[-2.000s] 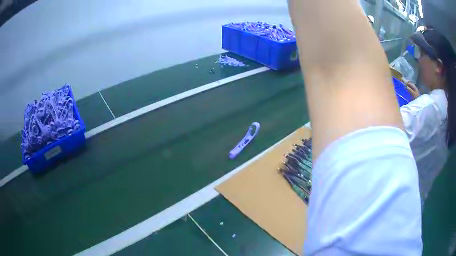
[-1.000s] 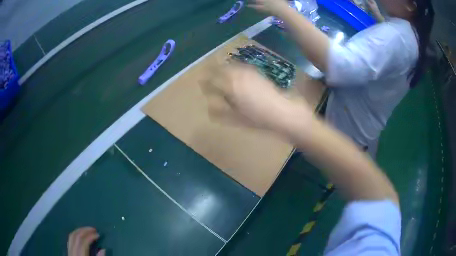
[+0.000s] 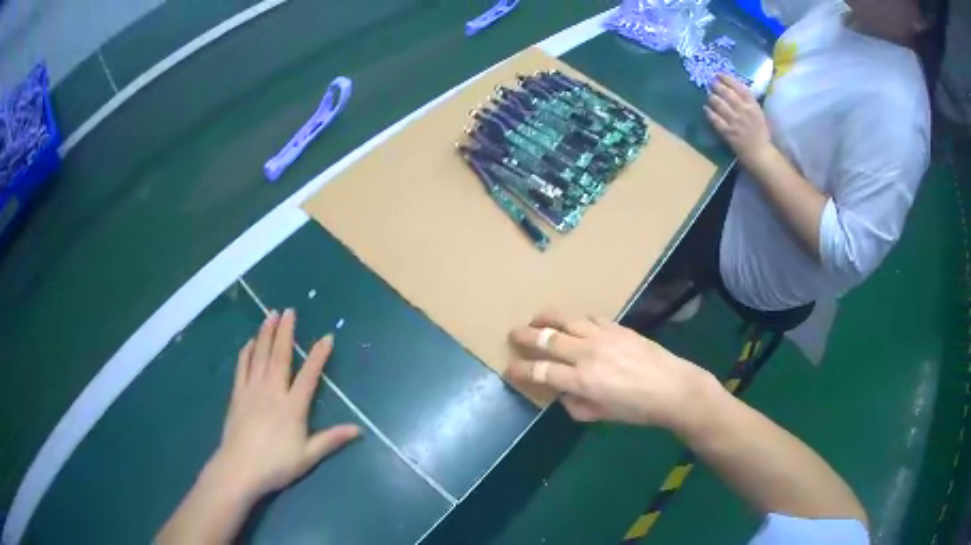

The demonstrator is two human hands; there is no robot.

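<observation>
A tan cardboard sheet (image 3: pixel 415 245) lies on the dark green bench. A row of circuit boards (image 3: pixel 564 144) with dark lead wires lies on its far part, one board angled at the near side. My right hand (image 3: pixel 602 367) is at the cardboard's near right corner, fingers bent over its edge, with light bands on two fingers. My left hand (image 3: pixel 272 410) lies palm down on the bench left of the cardboard, fingers spread, nothing seen in it.
Purple housing halves lie on the green conveyor (image 3: pixel 192 160), one nearer (image 3: pixel 309 130). A blue bin (image 3: pixel 32 165) of purple shells is at far left. A neighbouring worker (image 3: pixel 830 160) sits at right by small purple parts (image 3: pixel 708 59). Tiny bits (image 3: pixel 340 323) lie on the bench.
My right hand has moved from over the cardboard back to its near corner. My left hand has come further into view onto the bench. The neighbour's arm has drawn back to the small purple parts.
</observation>
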